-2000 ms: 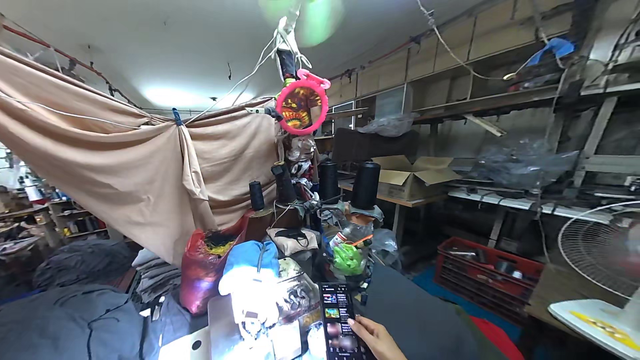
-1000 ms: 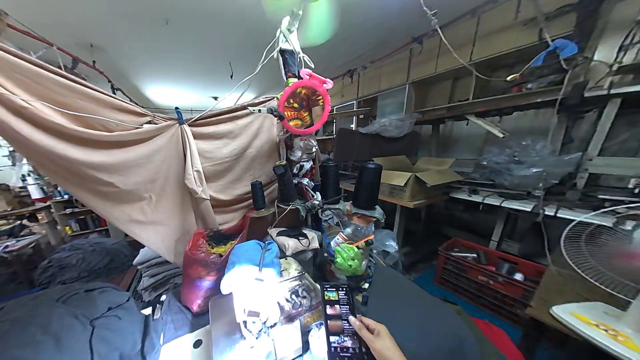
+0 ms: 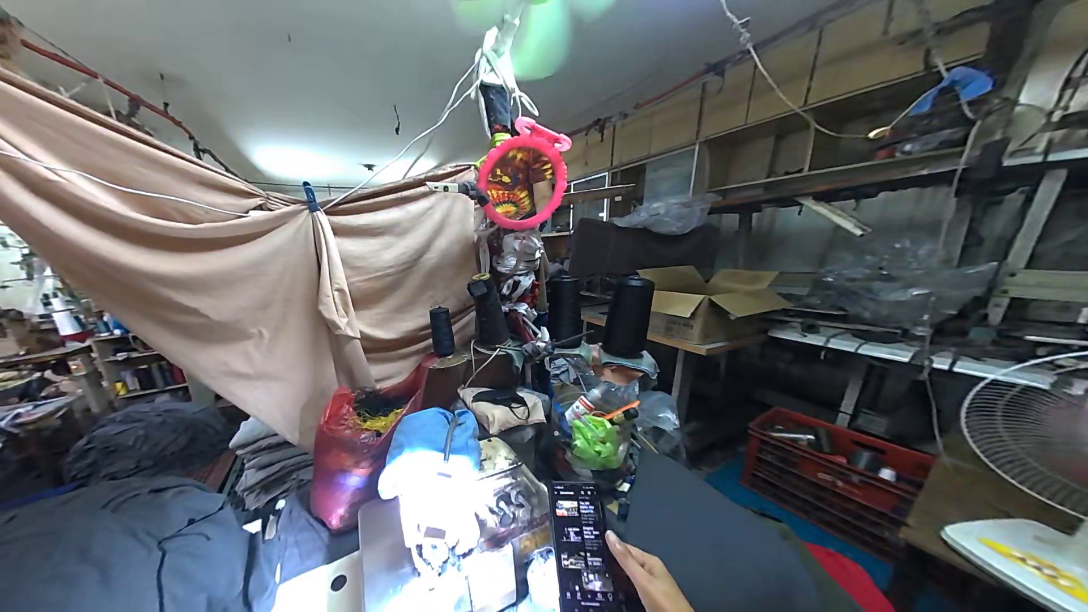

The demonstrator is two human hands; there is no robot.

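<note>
My right hand (image 3: 650,576) is at the bottom, just right of centre, holding a black smartphone (image 3: 580,544) upright. A digit of this hand lies over the screen's right edge, and its other fingers are hidden. The lit screen shows a list of small pictures with writing. Left of the phone, a sewing machine (image 3: 442,523) stands under a very bright lamp, with a blue cloth (image 3: 433,433) draped over its top. Glare hides much of the machine. Dark grey fabric (image 3: 705,535) lies right of the phone. My left hand is out of view.
Black thread cones (image 3: 627,316) stand behind the machine. A red bag (image 3: 347,476) and dark garments (image 3: 127,544) lie left. Right are a red crate (image 3: 837,480), an open cardboard box (image 3: 710,314) and a fan (image 3: 1033,433). A pink-framed mirror (image 3: 521,183) hangs above, beside a beige curtain (image 3: 204,280).
The pictures on the phone's screen have changed. My right hand has stayed beside the phone, its digit shifting slightly toward the screen's right edge.
</note>
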